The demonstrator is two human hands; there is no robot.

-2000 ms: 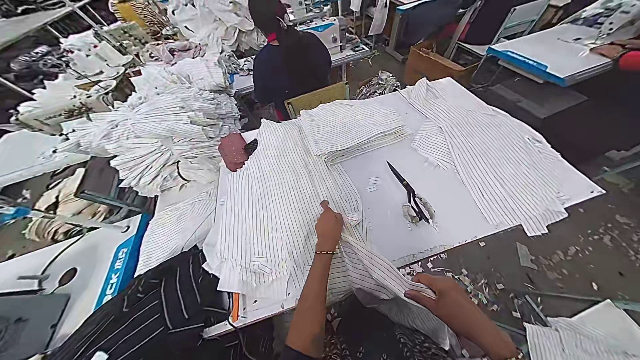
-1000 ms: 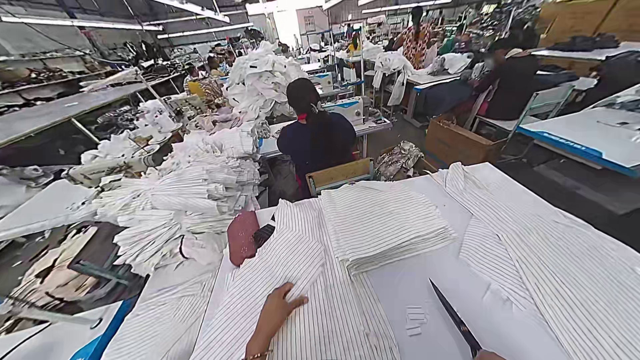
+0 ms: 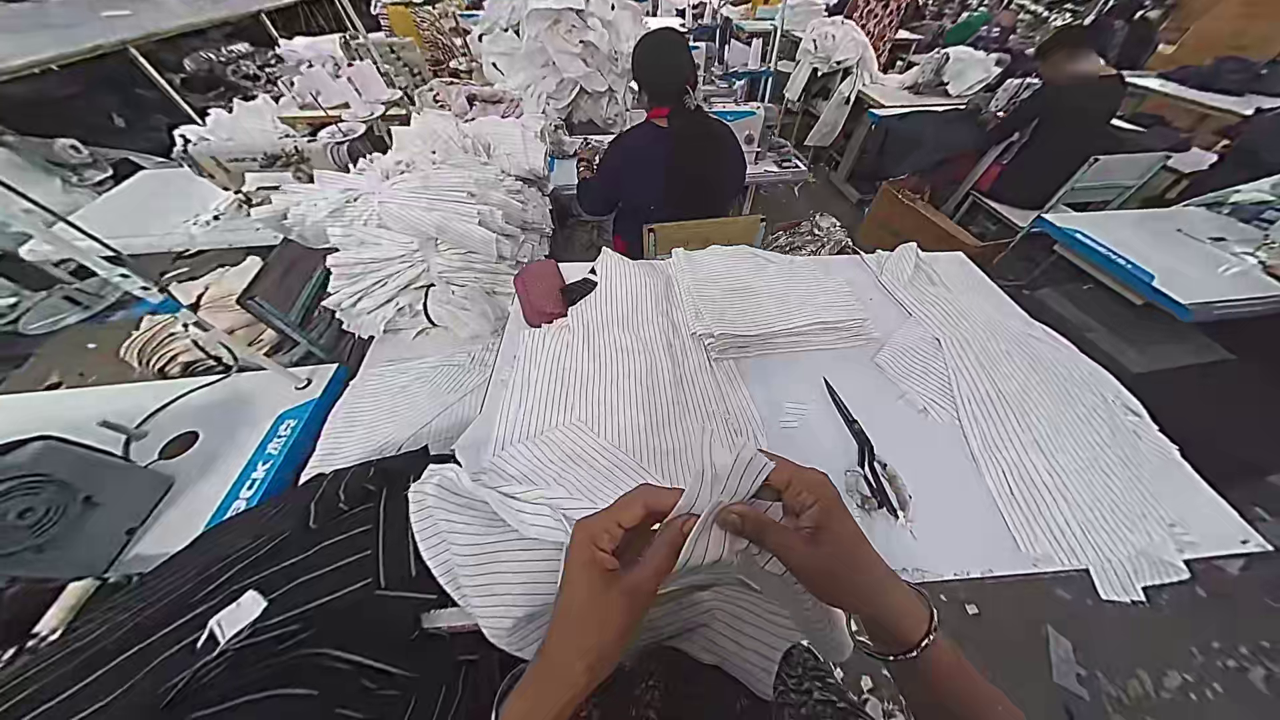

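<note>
My left hand and my right hand pinch a white striped fabric piece between thumbs and fingers, close together at the near table edge. Its cloth hangs down below my hands. Beyond it, more striped fabric lies flat on the white table. Black scissors rest right of my right hand, their blades pointing away, with small white slips nearby. A folded stack of striped fabric sits at the back. Long striped panels cover the table's right side.
A dark red object lies at the back left table corner. Black striped cloth is at lower left. Bundled white pieces are heaped beyond. A person sits ahead with their back to me, near a sewing machine; another person sits at right.
Both hands now hold the striped piece together in front of me; one second ago my left hand lay on the fabric and my right was by the scissors. The view has tilted down again.
</note>
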